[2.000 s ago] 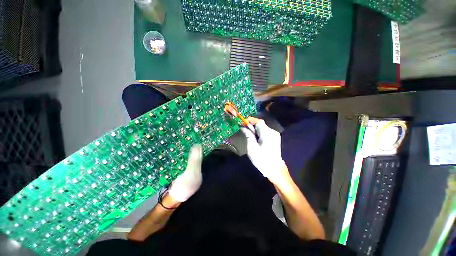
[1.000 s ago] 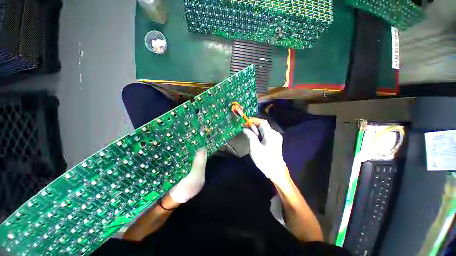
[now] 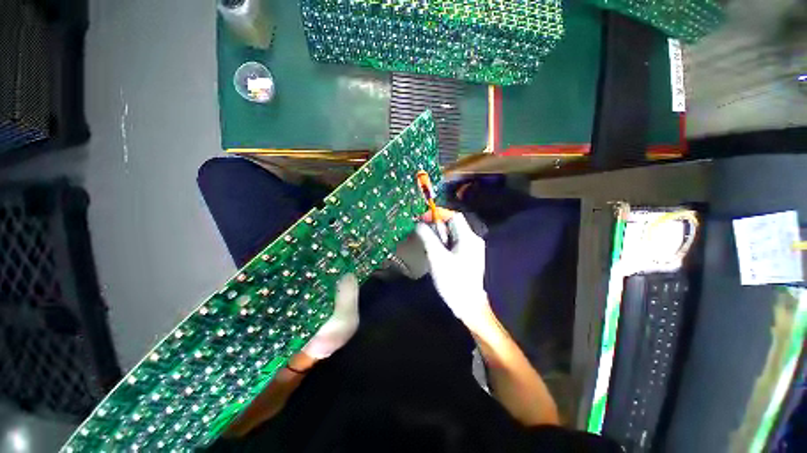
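A long green keyboard PCB (image 3: 265, 283) is held tilted above the lap, running from the lower left up to the bench edge. My left hand (image 3: 336, 320), in a white glove, holds its lower edge, the thumb on the face and the other fingers hidden behind. My right hand (image 3: 458, 261), also gloved, holds a thin orange-handled tool (image 3: 427, 193) over the board's upper right end. I cannot tell whether its tip touches the board.
A PCB stack (image 3: 434, 35) stands on the green bench mat (image 3: 327, 111), with a black ribbed strip (image 3: 425, 104), a small cup (image 3: 255, 82) and a bottle (image 3: 248, 22). Black crates (image 3: 44, 283) are left. A computer keyboard (image 3: 657, 354) and paper (image 3: 768, 248) are right.
The board has tilted more steeply, its lower left end swinging down and right. The orange tool is more upright and its tip is a little higher. The whole view has shifted slightly.
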